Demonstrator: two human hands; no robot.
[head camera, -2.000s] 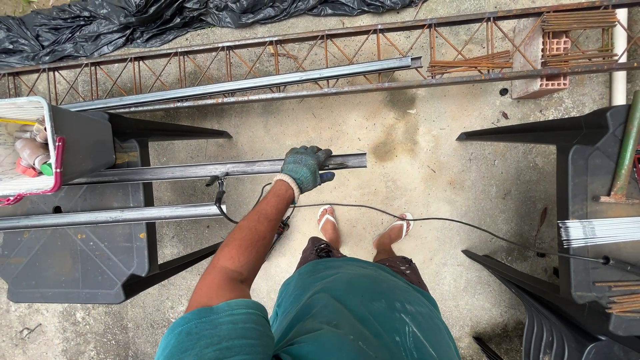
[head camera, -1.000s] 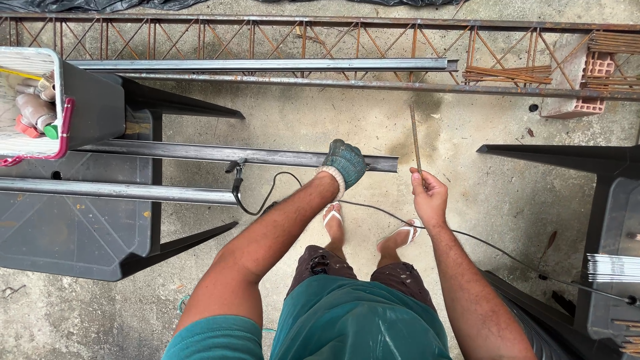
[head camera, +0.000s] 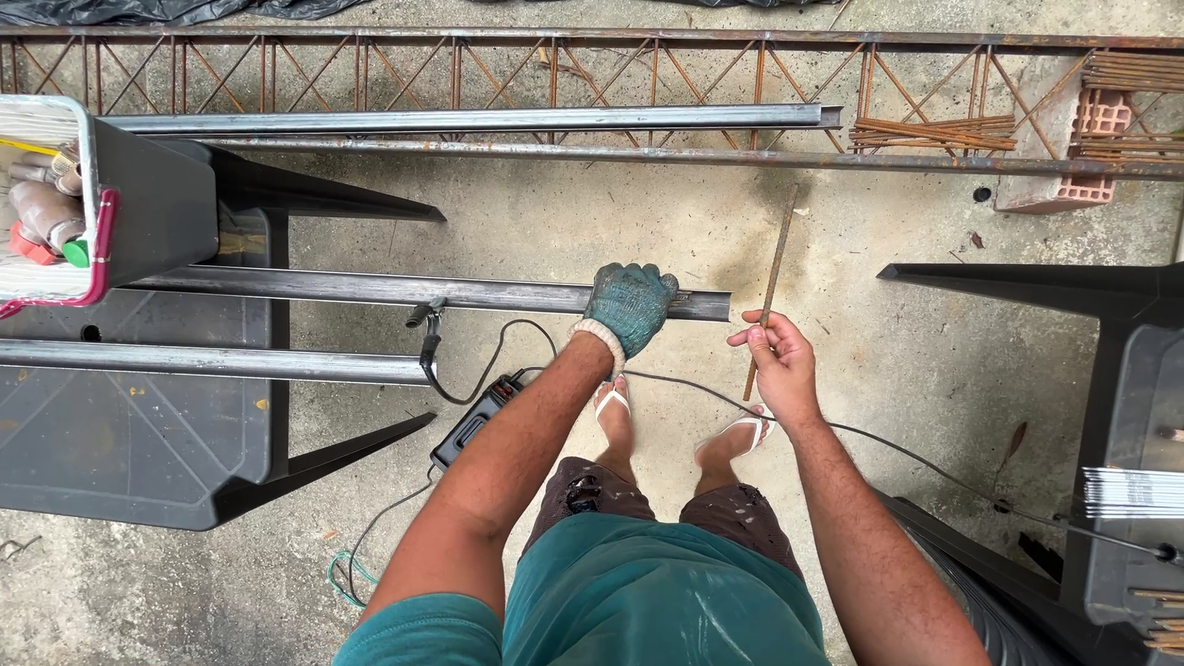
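My left hand (head camera: 631, 308), in a green work glove, is closed around a steel channel (head camera: 370, 286) near its right end. That channel lies across a dark plastic table (head camera: 185, 435). Between the thumb and fingers of my right hand (head camera: 784, 361), which is bare, stands a thin rusty steel rod (head camera: 775, 259), just right of the channel's end. A cable clamp (head camera: 427, 314) is fixed on the channel's lower edge. Nearer to me, a second steel channel (head camera: 222, 359) lies parallel on the same table.
A grey bin (head camera: 153, 185) with bottles stands on the left table. Beyond runs a rusty lattice girder (head camera: 647, 162) with a brick (head camera: 1054, 190) under it. A black welding machine (head camera: 474, 427) and a cable (head camera: 911, 453) lie on the floor. Thin electrodes (head camera: 1133, 492) rest on the right table.
My right hand, out of view two seconds ago, came into view holding the rod and has since tilted it. My left hand has stayed on the channel.
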